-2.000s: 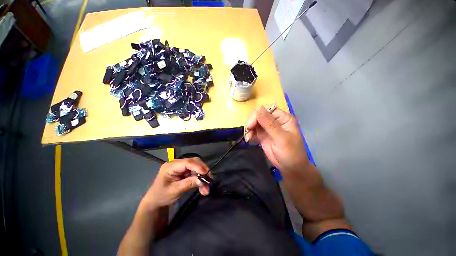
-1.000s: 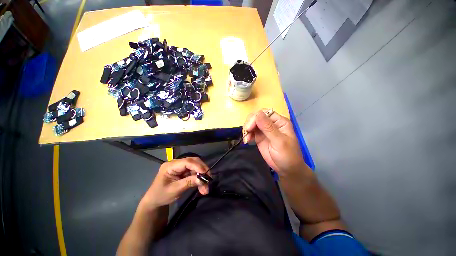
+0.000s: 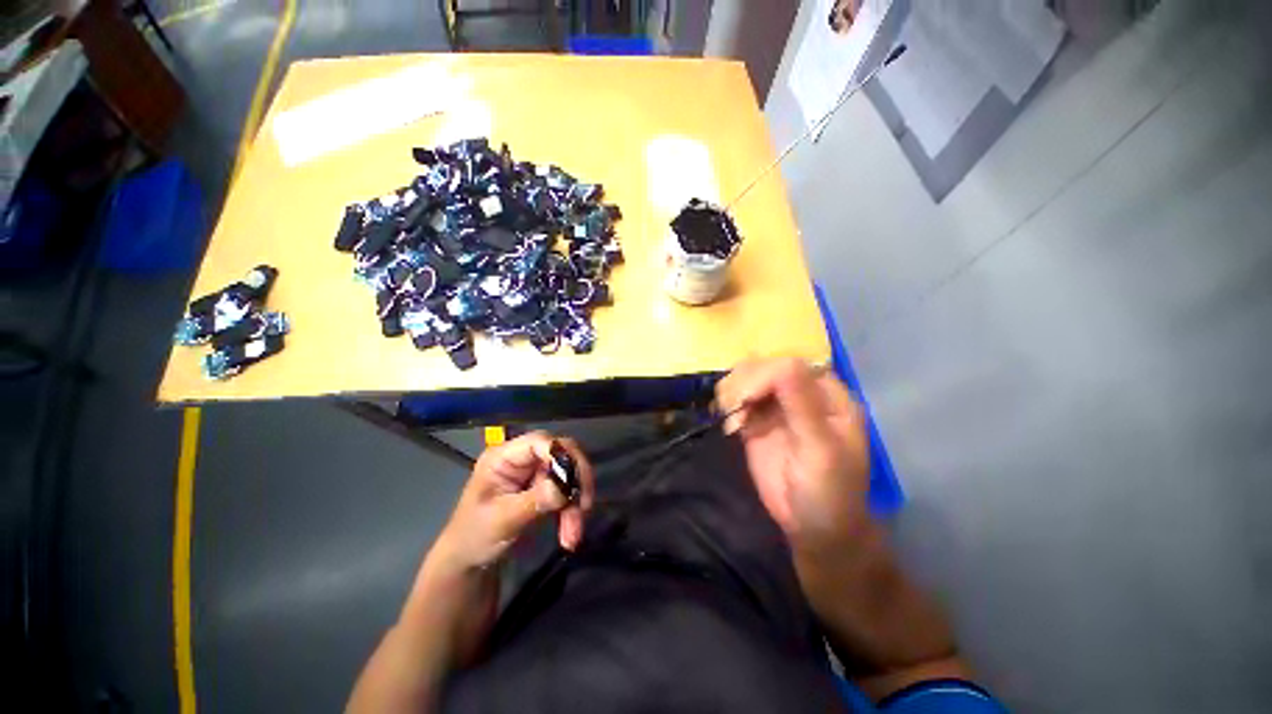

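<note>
My left hand holds a small black leather tab over the dark apron, below the table's front edge. A pale patch shows on the tab. My right hand holds a slim dark applicator rod between thumb and fingers. The rod points down and left; its far end is blurred against the apron and appears apart from the tab. The whitish paint pot, with black contents, stands on the table's right side. A second long thin rod leans out of it toward the upper right.
A large pile of black and silver tabs covers the middle of the yellow table. A small group of tabs lies at the left edge. A white paper strip lies at the back. Blue plastic shows beside the table's right edge.
My right hand has moved slightly right and down, taking the rod away from the tab. My left hand has turned the tab more upright. The view has shifted, so the table sits lower and further right.
</note>
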